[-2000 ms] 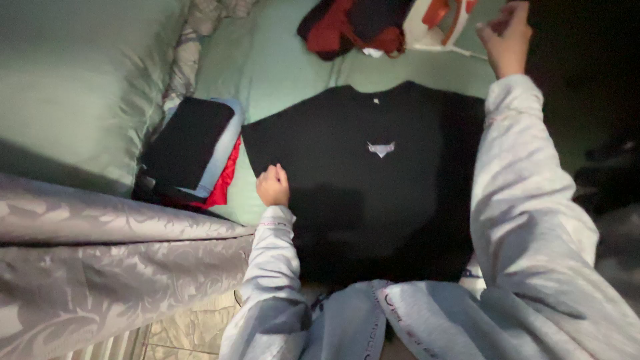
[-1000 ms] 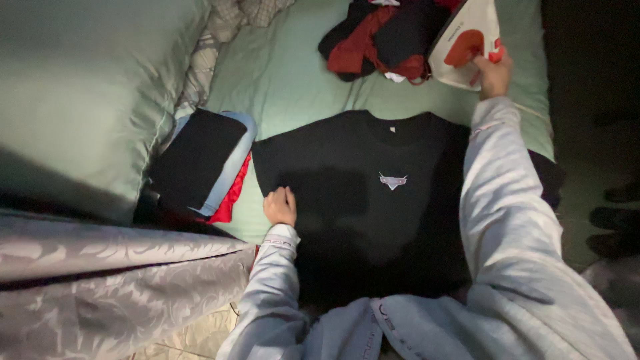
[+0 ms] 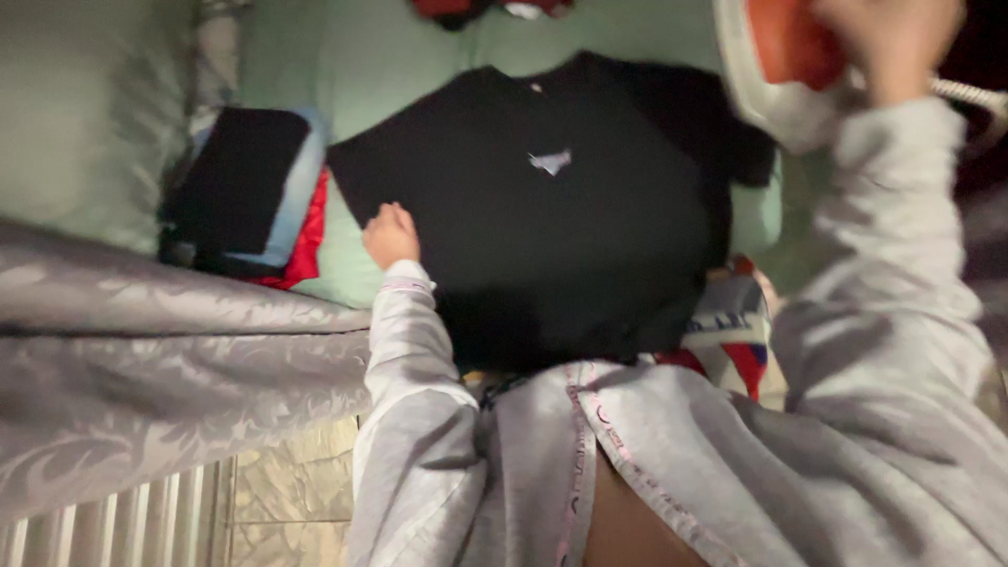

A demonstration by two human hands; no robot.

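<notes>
A black T-shirt (image 3: 551, 228) lies spread on the pale green bedding, with a small light emblem on its chest. My left hand (image 3: 391, 235) rests on the edge of its sleeve at the left, fingers bent; whether it pinches the cloth cannot be told. At the top right, my right hand (image 3: 898, 39) is closed around the handle of a white and orange clothes iron (image 3: 787, 94), blurred and partly cut off by the frame. The iron is beyond the shirt's right sleeve, and its cord shows beside my wrist.
Folded clothes in black, light blue and red (image 3: 244, 181) are stacked left of the shirt. Dark and red garments (image 3: 453, 9) lie at the top edge. A patterned grey curtain (image 3: 181, 378) hangs at the left, above a ribbed radiator (image 3: 118, 520). A printed bag (image 3: 728, 323) is below the shirt's right side.
My right hand, seen at the iron a second ago, now has it off the bedding and nearer to me, right of the shirt. My left hand stays at the sleeve.
</notes>
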